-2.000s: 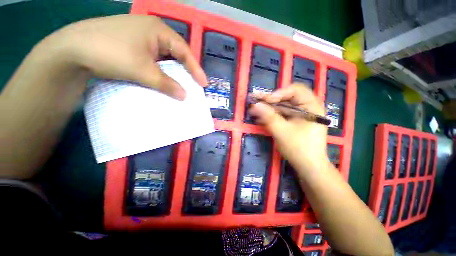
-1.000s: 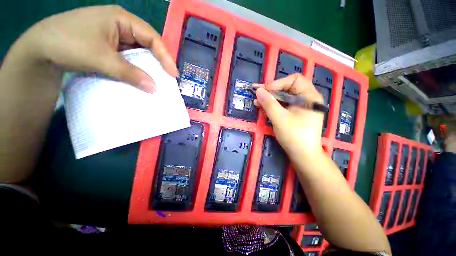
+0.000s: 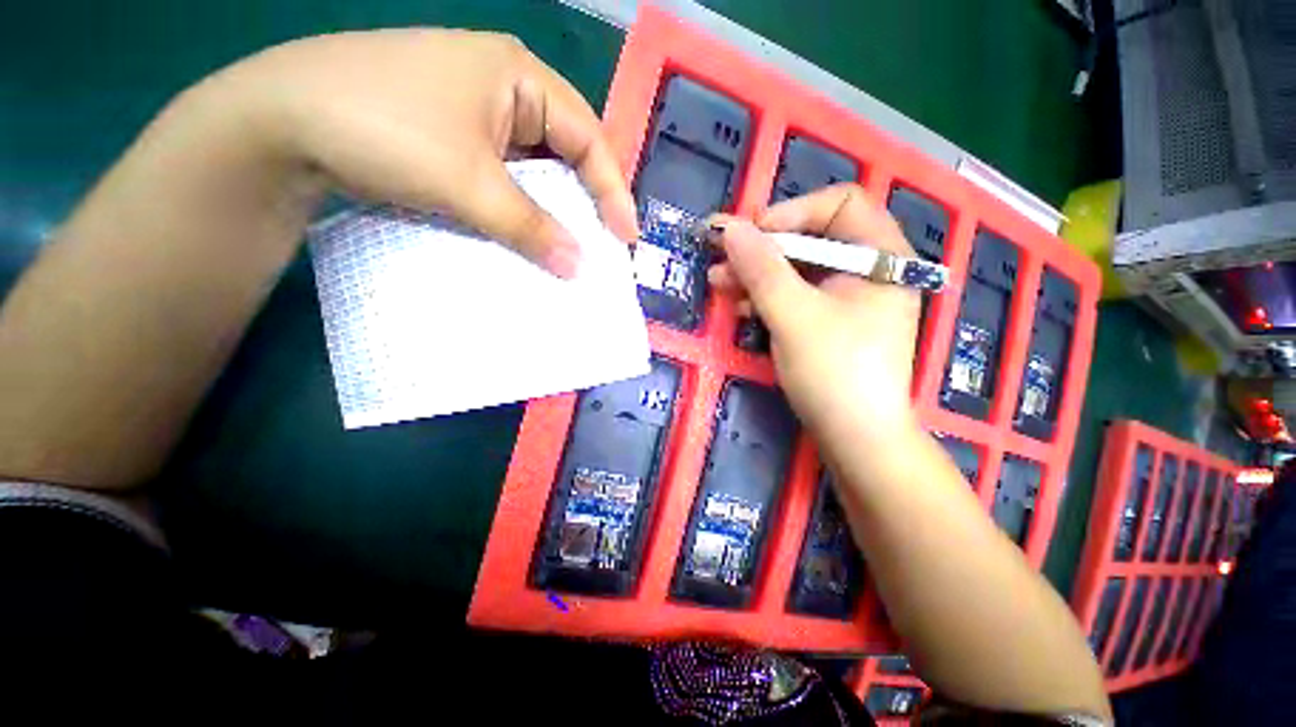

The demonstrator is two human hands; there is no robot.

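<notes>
My left hand (image 3: 455, 142) holds the white label sheet (image 3: 476, 320) by its upper edge, over the left end of the tray. My right hand (image 3: 832, 305) holds the tweezers (image 3: 853, 259) like a pen, their tip at the silver and blue board area of the top-left open-back phone (image 3: 692, 142). The tweezers look bright. No label can be made out at the tip. The red foam tray (image 3: 682, 372) holds black phones in two rows of pockets. My right hand and forearm hide parts of several phones.
Another red foam tray (image 3: 1116, 547) with phones lies at the right, and part of one shows at the bottom edge. A grey perforated metal box (image 3: 1222, 135) stands at the upper right, near a yellow object (image 3: 1092, 234). A dark-clothed person's part shows at the right edge.
The tray has shifted right in the picture. My right hand has gone from the third top phone to the second, then to the top-left one. The sheet stays in my left hand.
</notes>
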